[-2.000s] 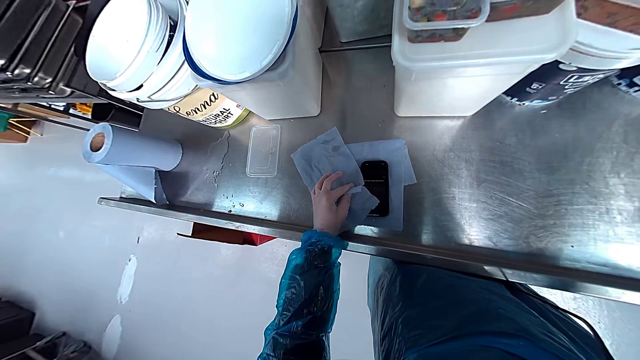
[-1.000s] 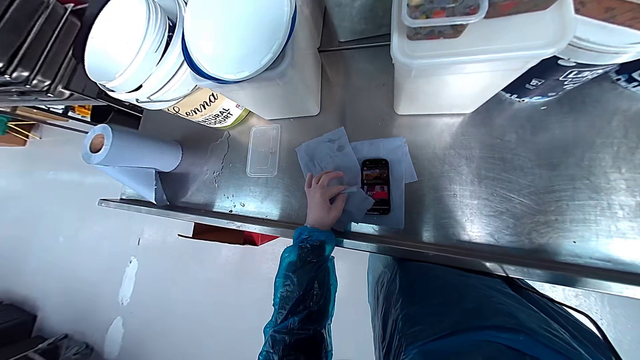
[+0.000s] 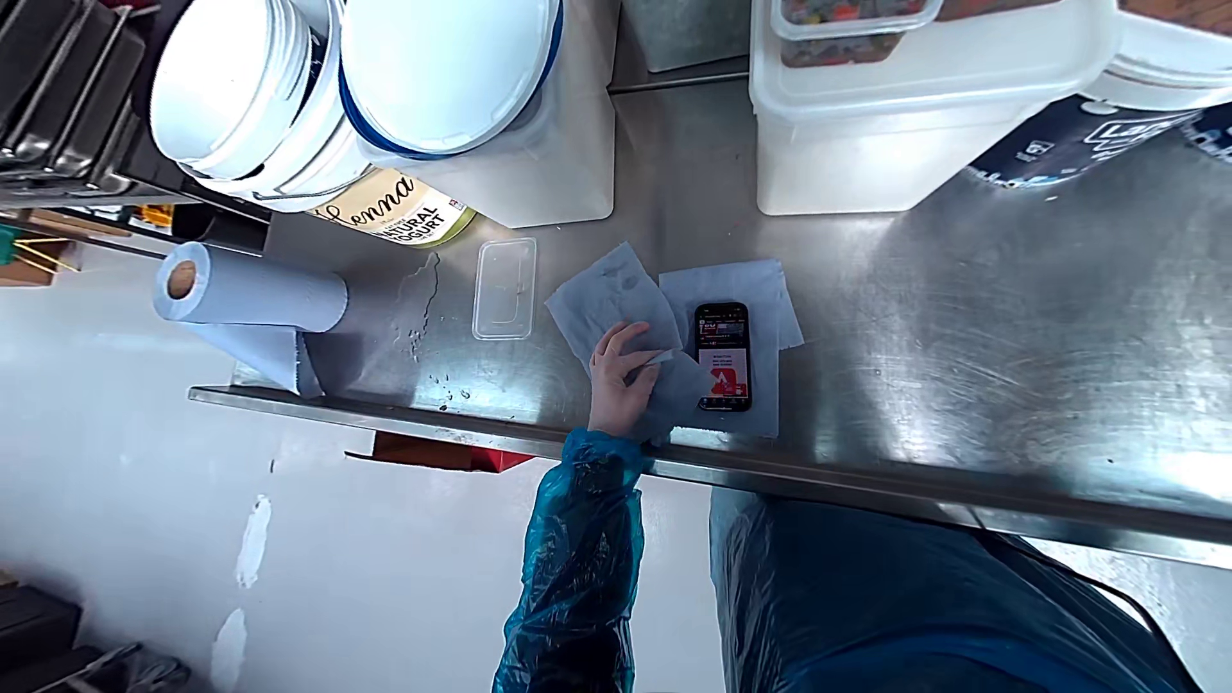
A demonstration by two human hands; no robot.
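Observation:
My left hand (image 3: 621, 385), in a translucent blue plastic sleeve, rests at the front edge of the steel counter. It grips a crumpled blue paper towel (image 3: 616, 289), a fold of which stands up at the fingers. Just right of it, a black smartphone (image 3: 724, 371) with a lit screen lies on a flatter sheet of blue paper towel (image 3: 765, 337). Part of the crumpled towel reaches the phone's left edge. A clear plastic lid or shallow tray (image 3: 504, 289) lies left of the towels. My right hand is out of view.
A blue paper roll (image 3: 260, 289) lies at the left with a loose end over the counter edge (image 3: 385, 412). White buckets (image 3: 452, 77), a yogurt tub (image 3: 404, 207) and a lidded plastic container (image 3: 857, 154) stand behind. Water drops (image 3: 448, 393) dot the counter. Metal trays (image 3: 67, 87) are stacked upper left.
The phone screen was almost dark two seconds ago and is lit now, with a different picture from one second ago. My left hand has shifted only slightly on the towel.

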